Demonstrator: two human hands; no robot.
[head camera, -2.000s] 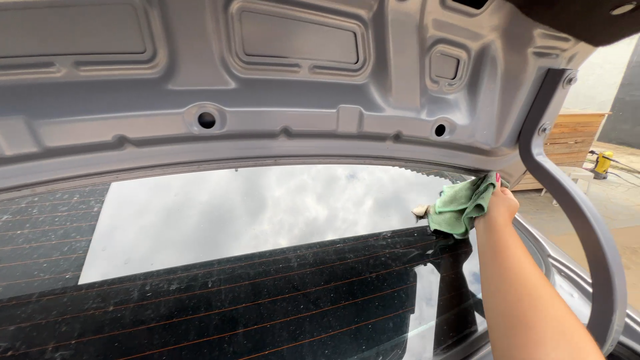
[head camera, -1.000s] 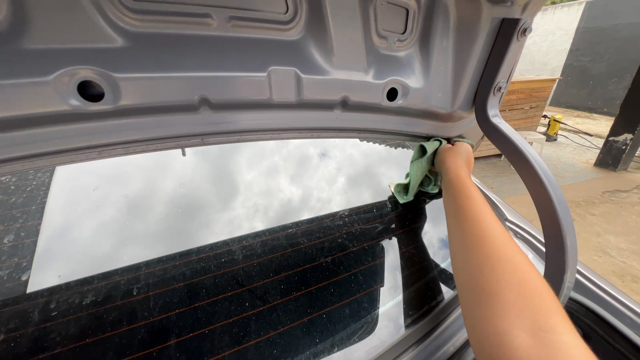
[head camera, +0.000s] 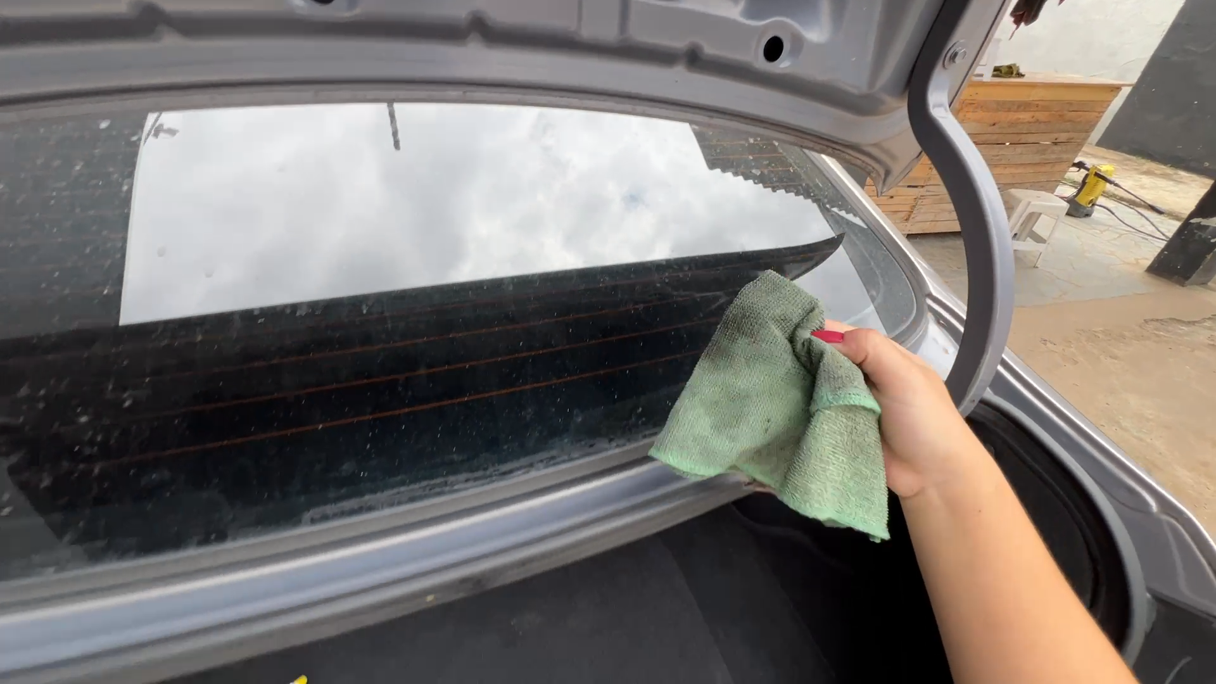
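My right hand (head camera: 898, 404) grips a green microfiber cloth (head camera: 784, 408) between the thumb, with its red nail, and fingers hidden behind the fabric. The cloth hangs in loose folds in front of the lower right part of the car's rear window (head camera: 427, 380); whether it touches the glass I cannot tell. Dust specks and thin orange heater lines show on the dark glass, and clouds reflect in its upper part. Above is the raised trunk lid (head camera: 532, 47), in grey metal. My left hand is not in view.
A curved trunk hinge arm (head camera: 988, 218) rises just right of my hand. Below the window lies the dark trunk opening (head camera: 608, 608). Farther off stand a wooden pallet counter (head camera: 1026, 133), a white plastic stool (head camera: 1035, 214) and a yellow pressure washer (head camera: 1091, 190).
My right hand has come down and back with the cloth from the window's upper right corner, beside the hinge arm. More of the cloth hangs open, and the trunk opening shows below the glass.
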